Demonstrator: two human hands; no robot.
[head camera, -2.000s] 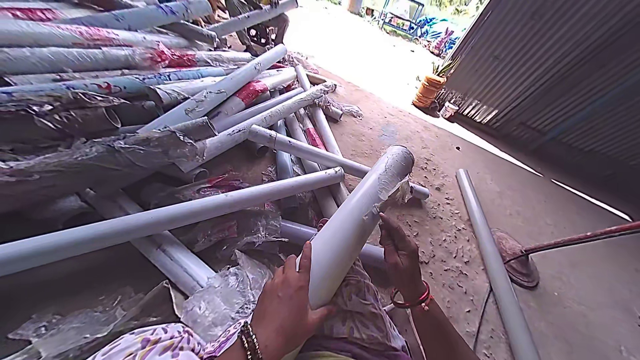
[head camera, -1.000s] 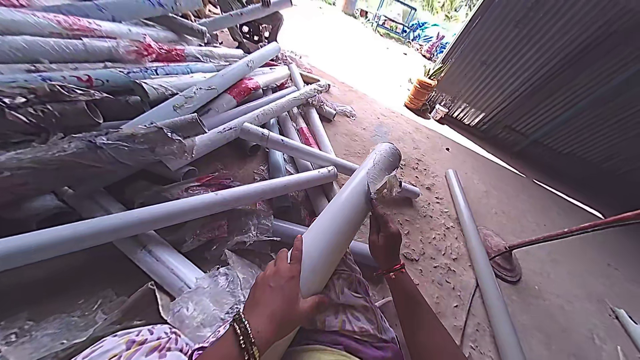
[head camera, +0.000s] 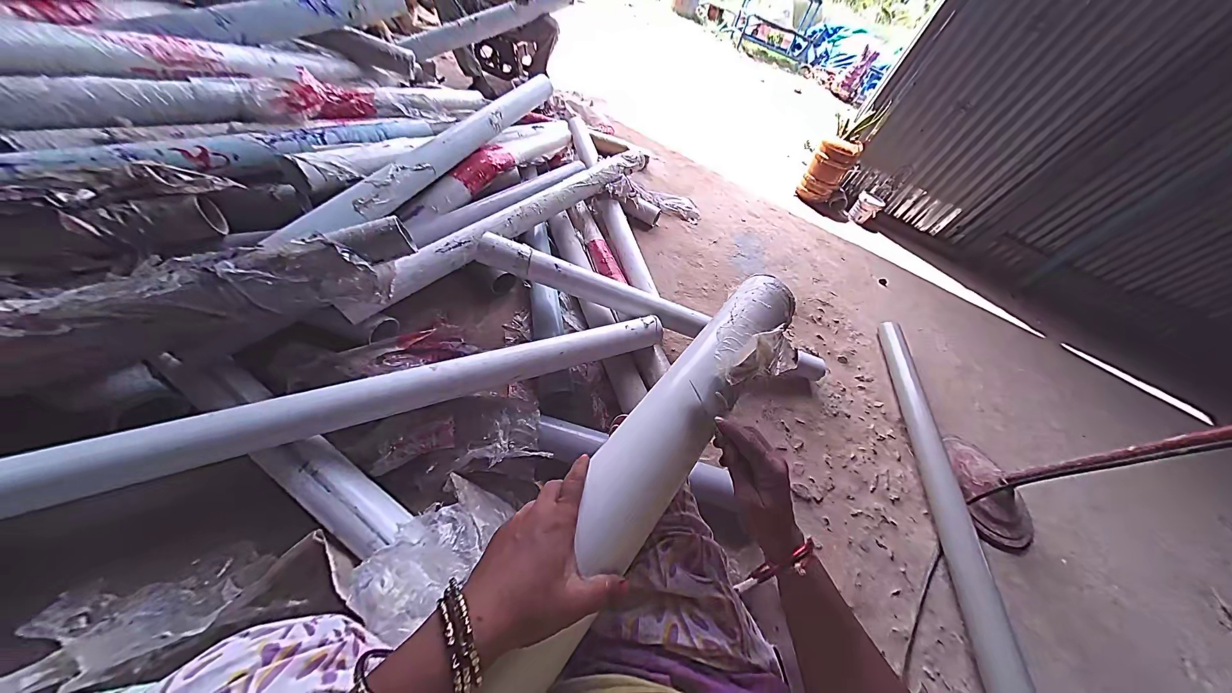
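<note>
A thick pale plastic pipe (head camera: 664, 443) slants up across my lap, its far end toward the middle of the view. My left hand (head camera: 549, 553), with dark and gold bangles at the wrist, grips the pipe's lower part. My right hand (head camera: 756, 472), with a red bracelet, is at the pipe's right side below the far end, fingers bent; whether it holds a small tool cannot be told. Torn clear plastic film (head camera: 765, 356) hangs from the pipe just above those fingers. Crumpled clear plastic (head camera: 414, 573) lies beside my left forearm.
Many pipes, some wrapped in film, are heaped at left; one pale pipe (head camera: 337, 414) crosses toward the centre. At right are a loose pipe (head camera: 948, 500), a round base (head camera: 991, 496) with a reddish rod, and a corrugated metal wall (head camera: 1078, 135). An orange pot (head camera: 828, 171) stands farther back.
The torn film at the pipe's far end hangs out farther to the right than two seconds ago. My left hand has stayed on the pipe, my right hand beside it.
</note>
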